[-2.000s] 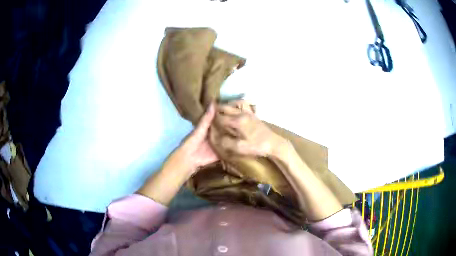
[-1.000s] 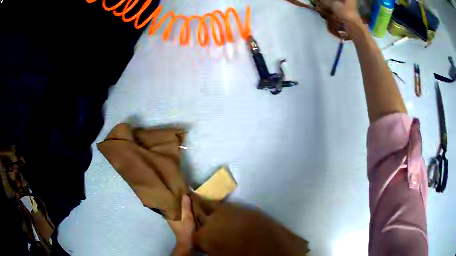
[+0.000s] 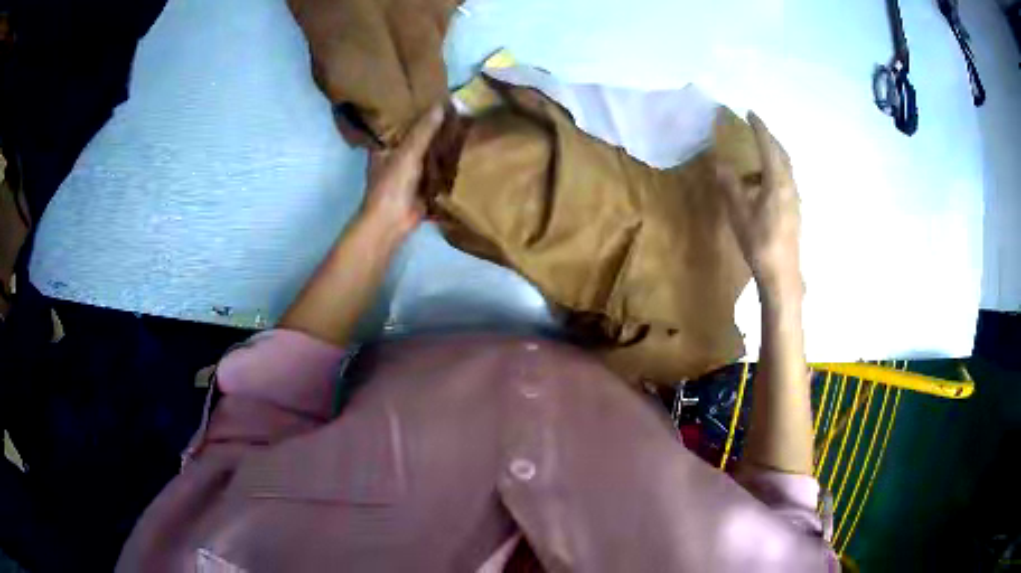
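A matte brown garment piece (image 3: 582, 213) lies bunched and creased across the table, its lower part hanging over the front edge by my body. My left hand (image 3: 401, 174) grips it at a dark, gathered fold, where another brown part (image 3: 375, 56) runs up to the top edge of the view. My right hand (image 3: 767, 213) is at its right end, thumb over the cloth and fingers around the edge, slightly blurred. A cream card (image 3: 479, 96) shows partly from under the cloth, just right of my left hand.
Dark-handled shears (image 3: 898, 95) lie at the back right of the pale table (image 3: 202, 190), with another dark tool (image 3: 963, 50) beside them. A yellow wire basket (image 3: 896, 378) stands below the right table edge. Dark cloth (image 3: 67, 67) is at the left.
My right hand has come back from the far side of the table to the garment's right end; the blue pen is no longer visible. The view has tilted down and the brown cloth is more spread out.
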